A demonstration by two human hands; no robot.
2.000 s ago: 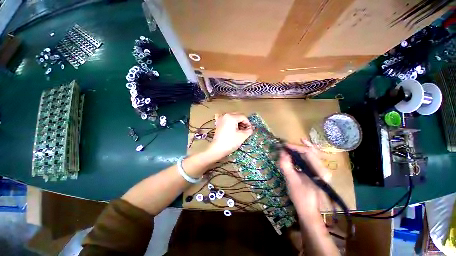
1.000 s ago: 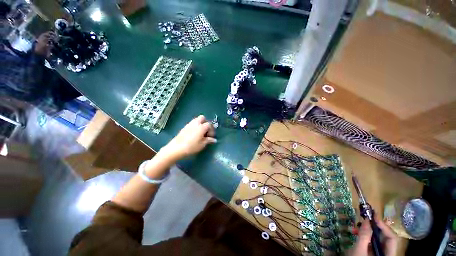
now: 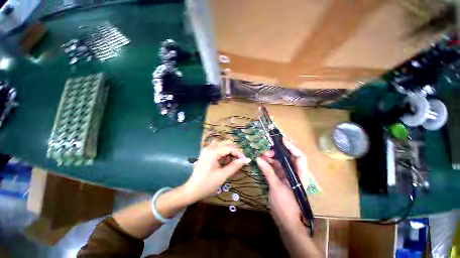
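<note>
The green circuit-board panel [image 3: 254,135] lies on the cardboard mat, partly hidden by both hands. Thin dark wire leads run from its left side, with white-ringed round ends [image 3: 232,197] near the mat's front edge. My left hand [image 3: 219,166] is over the panel's left side, thumb and finger pinched on a small pale end, apparently of a wire lead; blur hides its detail. My right hand [image 3: 285,179] holds the black soldering iron [image 3: 290,171], its tip pointing up and away, clear of the panel. Its thumb and finger meet close beside my left fingertips.
A large carton [image 3: 282,40] stands behind the mat [image 3: 333,186]. A round jar [image 3: 350,140], white reels [image 3: 434,115], a green cap [image 3: 398,131] and a black stand are right. A panel stack [image 3: 78,118], a bundle of leads [image 3: 169,88] and another panel [image 3: 108,43] are left.
My left hand has come back from the loose leads on the green bench to the panel. My right hand has moved in beside it with the iron. The view has swung back right.
</note>
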